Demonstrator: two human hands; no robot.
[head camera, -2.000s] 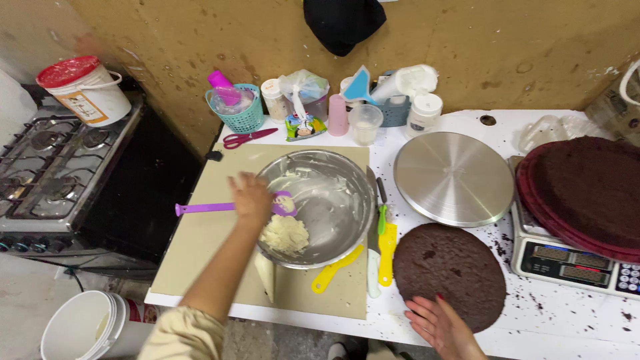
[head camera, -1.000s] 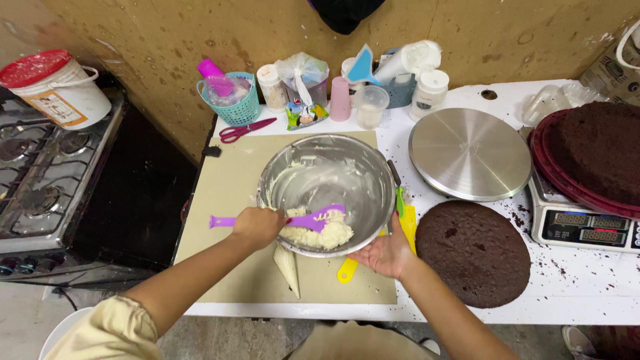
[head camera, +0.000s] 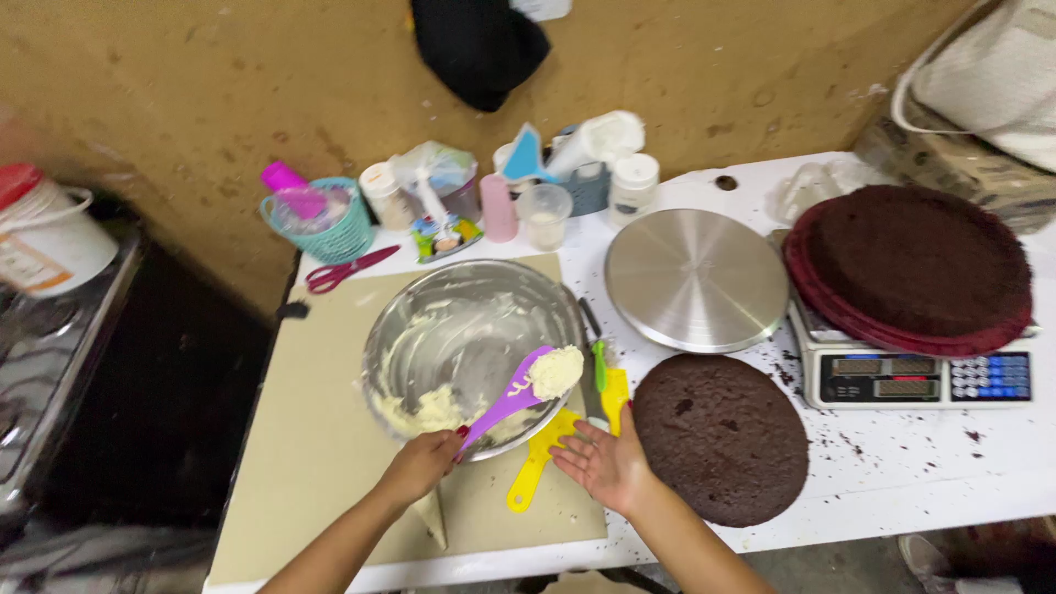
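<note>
My left hand (head camera: 425, 466) grips the handle of a purple spoon (head camera: 511, 400), which carries a heap of pale cream (head camera: 557, 373) over the right side of a steel mixing bowl (head camera: 470, 330). More cream lies in the bowl's lower left. My right hand (head camera: 602, 462) is palm up with fingers apart, holding nothing, between the bowl and a round chocolate cake layer (head camera: 726, 445). A yellow scraper (head camera: 530, 470) lies partly under the bowl's edge, with another yellow tool (head camera: 615, 396) just above my right hand. A piping bag (head camera: 431, 520) shows below the bowl, partly hidden by my left hand.
A metal turntable (head camera: 697, 280) stands behind the cake layer. Right of it, stacked dark cake on red plates (head camera: 916, 264) rests on a digital scale (head camera: 837, 379). Scissors (head camera: 351, 270), a teal basket (head camera: 330, 231) and several containers line the back. A stove (head camera: 62, 330) is at left.
My right hand has let go of the bowl's rim and moved off it. The purple spoon, low in the bowl a second ago, is raised with cream on it.
</note>
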